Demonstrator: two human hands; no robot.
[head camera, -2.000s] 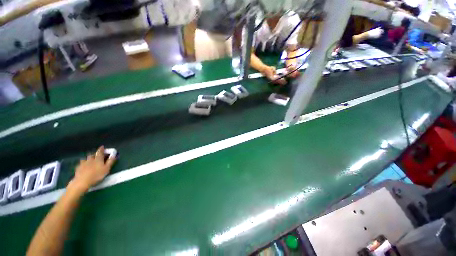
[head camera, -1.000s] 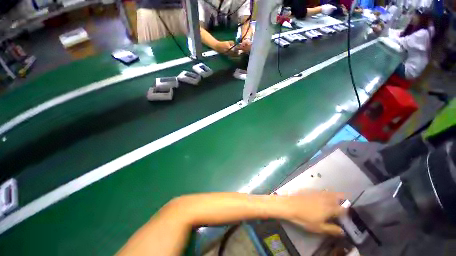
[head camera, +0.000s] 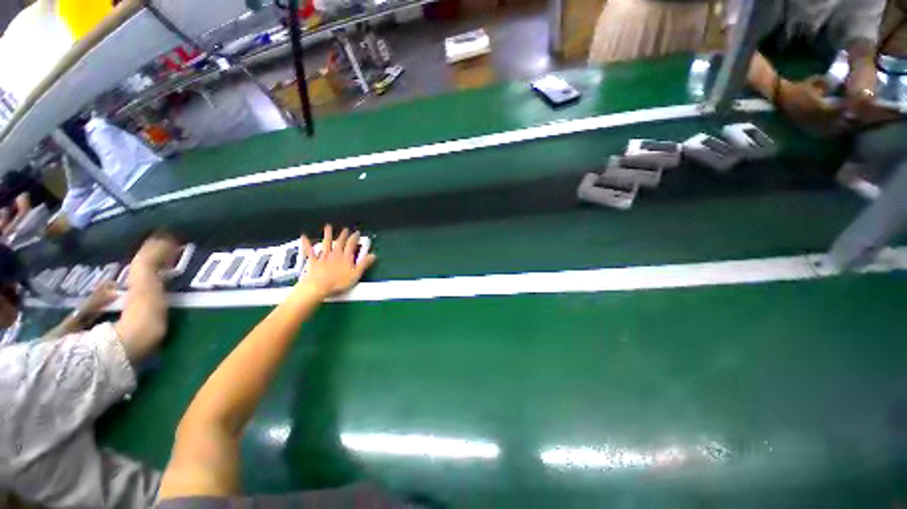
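My left hand (head camera: 336, 266) reaches out over the belt from the bottom left, fingers spread, palm down. It is at the right end of a row of white plastic housings (head camera: 235, 268) standing close together beside the near white rail (head camera: 477, 287). A white housing (head camera: 362, 247) shows partly at its fingertips; the hand hides the rest, and I see no closed grip. My right hand is not in view.
Several loose housings (head camera: 609, 190) lie on the dark green belt (head camera: 477, 199) at right. Another worker's arm (head camera: 144, 308) reaches to the row at left. A second person's hands (head camera: 811, 104) are at upper right, near a grey post (head camera: 734, 55).
The view has swung left and the welder has left the picture. My left hand has moved from the welder's base plate to the row of housings on the belt.
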